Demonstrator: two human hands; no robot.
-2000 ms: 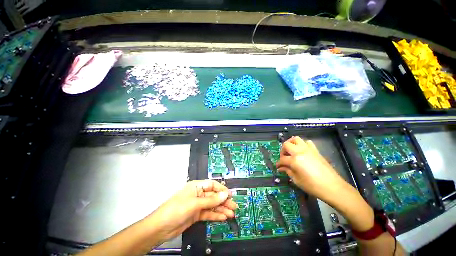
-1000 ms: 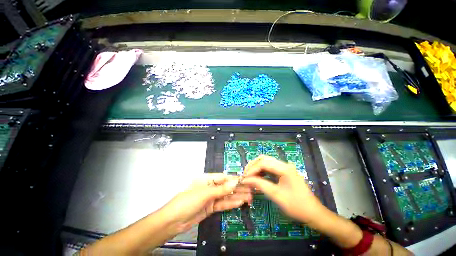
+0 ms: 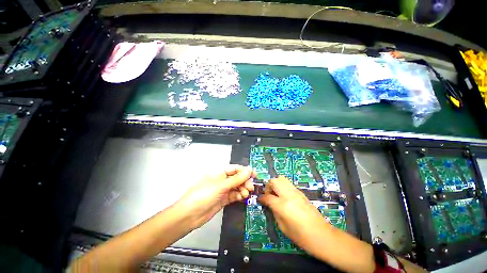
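A black pallet (image 3: 358,213) holding green circuit boards (image 3: 315,165) lies on the conveyor in front of me. My left hand (image 3: 224,192) is over the pallet's left edge, thumb and fingertips pinched together; something small and pale shows at the fingertips, too small to name. My right hand (image 3: 288,205) is just right of it, over the middle bar between the upper and lower boards, fingers bent down. Its fingertips are partly hidden, so I cannot tell if it holds a part. A red band (image 3: 389,261) is on my right wrist.
Behind the conveyor, a green-matted shelf (image 3: 224,114) bears white components (image 3: 205,77), blue components (image 3: 279,91), a plastic bag (image 3: 384,85) and a pink-white cloth (image 3: 131,61). Yellow components (image 3: 478,66) are far right. A second pallet (image 3: 408,181) is right. Stacked pallets (image 3: 45,90) stand left.
My right hand went from the upper board's right side to meet my left hand, then down to the middle bar, slightly apart from it. The view has shifted, moving the scene rightwards.
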